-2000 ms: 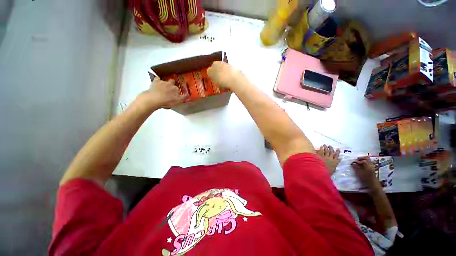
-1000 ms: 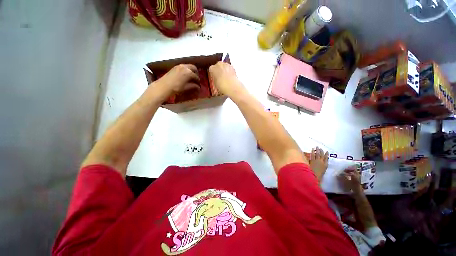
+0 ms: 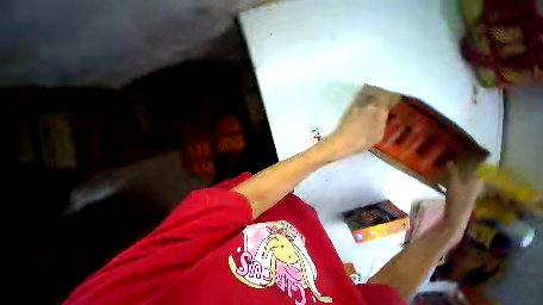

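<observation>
A small brown carton (image 3: 471, 147) is held at an angle over the white table, its open top facing me. Rows of orange product boxes (image 3: 417, 142) show inside it, blurred. My left hand (image 3: 364, 124) grips the carton's left end. My right hand (image 3: 463, 193) grips its right end, fingers partly hidden. I cannot tell whether the carton's underside touches the table. One loose dark and orange product box (image 3: 380, 221) lies on the table below the carton.
The white table's (image 3: 297, 59) left edge drops to a dark floor area with orange-filled cartons (image 3: 215, 145). A pink notebook (image 3: 424, 215) is partly hidden by my right arm. A patterned bag (image 3: 512, 44) and blurred yellow items (image 3: 509, 184) are at right.
The view has swung left, showing the dark floor area. My hands have moved from inside the carton to its two ends, and the carton is now turned and tilted.
</observation>
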